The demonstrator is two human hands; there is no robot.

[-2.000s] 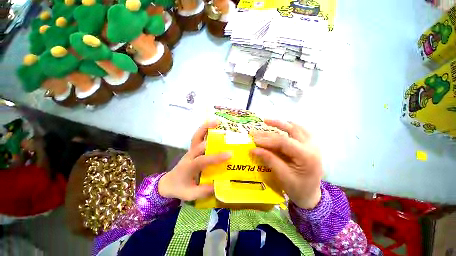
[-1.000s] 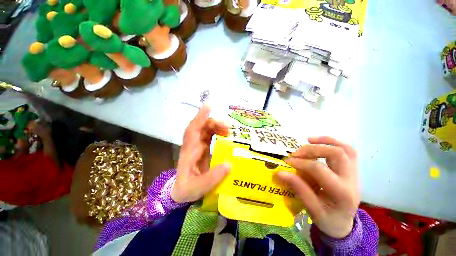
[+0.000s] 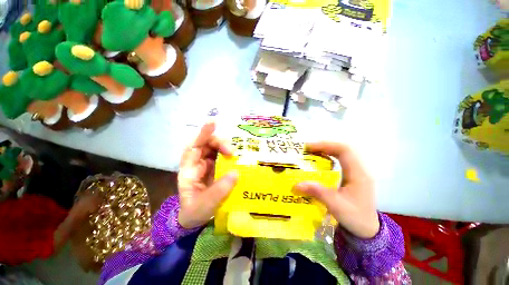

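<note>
A yellow gift box [image 3: 279,195] with "SUPER PLANTS" print lies between my hands over my lap and the table's near edge, its printed face away from me. A slotted flap is at its near end and a narrow slot shows along its upper edge. My left hand [image 3: 200,181] holds the box's left side, thumb on the yellow panel, fingers raised and partly spread. My right hand [image 3: 347,192] holds the right side, thumb on the panel, fingers behind the far edge. The box's underside is hidden.
Plush potted trees [image 3: 83,78] stand in rows at the far left of the table [image 3: 424,167]. A stack of flat box blanks [image 3: 312,55] lies ahead. Yellow boxes [image 3: 488,117] stand at right. A carton of gold pieces [image 3: 117,214] is at lower left, with another person's hand [image 3: 75,214] by it.
The slotted yellow panel at the box's upper edge now lies flatter, with a narrower gap. My hands and the box have shifted slightly left. Another person's hand has appeared at the gold carton.
</note>
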